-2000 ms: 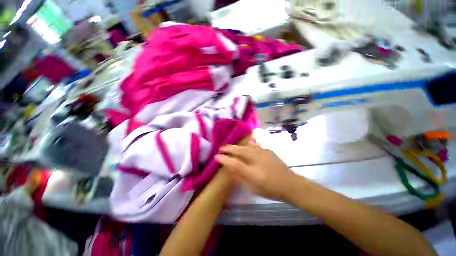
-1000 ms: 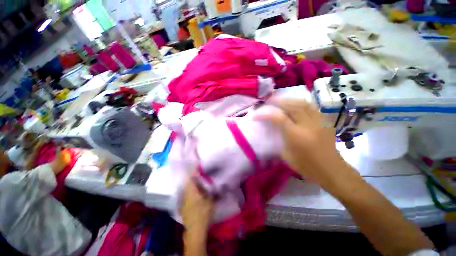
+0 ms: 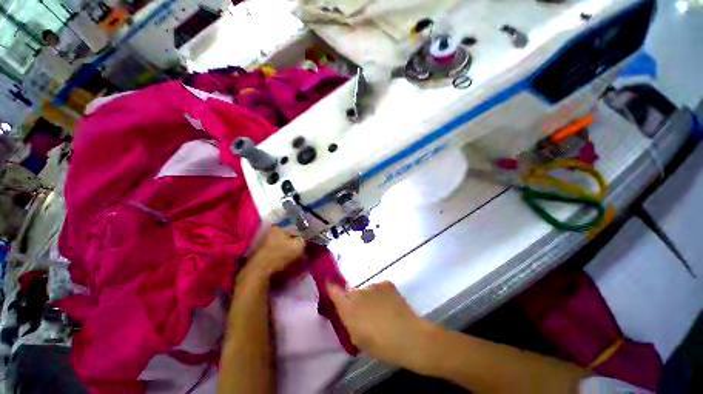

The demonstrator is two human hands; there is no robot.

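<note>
The garment, magenta with pale panels, lies in a large heap left of the white sewing machine head and runs down below both hands. My left hand rests on the cloth close beside the presser foot and needle area; its fingertips are partly hidden by the machine. My right hand grips the edge of a magenta strip between thumb and fingers, nearer the table's front edge. The strip runs from the needle area down past my right hand. The needle tip cannot be made out.
Scissors with yellow and green handles lie right of the head, near an orange-handled tool. A magenta spool sits on top of the head. A magenta bundle tied with yellow is below the table edge at right.
The view has turned and come closer to the machine. The pale cloth that both hands were moving is now lower, with a magenta strip at the needle. My left hand has moved up beside the presser foot.
</note>
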